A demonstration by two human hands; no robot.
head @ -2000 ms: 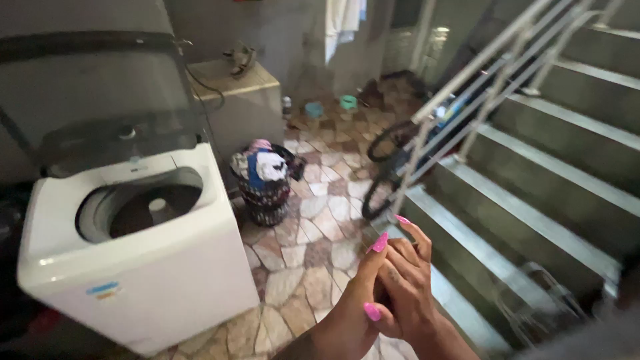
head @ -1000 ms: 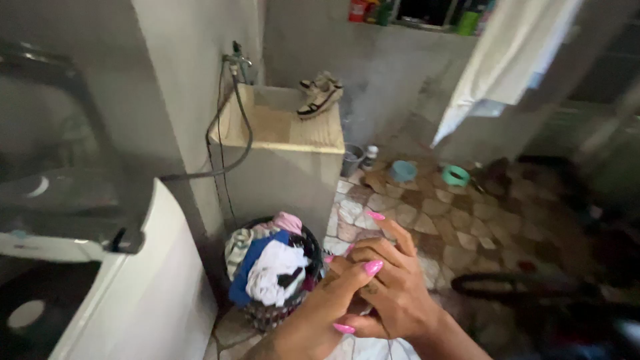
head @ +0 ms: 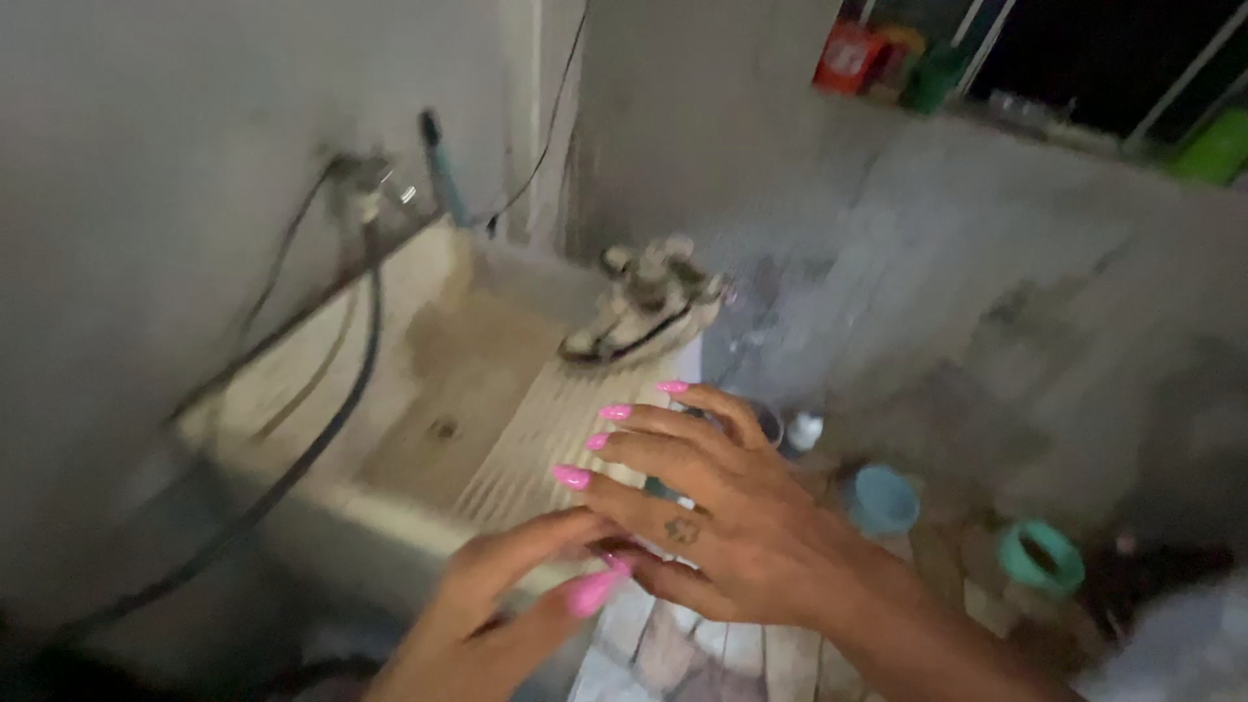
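My right hand (head: 712, 497), with long pink nails, is spread palm down in front of the laundry sink, fingers apart and holding nothing. Below and left of it, my left hand (head: 517, 595) is partly cut off by the frame's lower edge; its fingertips meet the right hand near the thumb, and no object shows in it. Beyond my hands is the stone-like laundry sink (head: 331, 487), with a ribbed washboard slope and a drain. A pair of light sneakers (head: 648, 312), blurred, rests on top of the ribbed part.
A dark hose (head: 366, 341) hangs from the wall tap (head: 366, 185) across the sink's front. A blue-handled brush or tool (head: 444, 171) stands at the back corner. A blue bowl (head: 882, 499) and a green bowl (head: 1041, 558) lie on the stone-patterned floor. Bottles and packs (head: 858, 63) line the windowsill.
The view has swung from the washing machine and stairs to the laundry sink, now much nearer. My hands, clasped together earlier, have loosened, and the right hand's fingers have spread.
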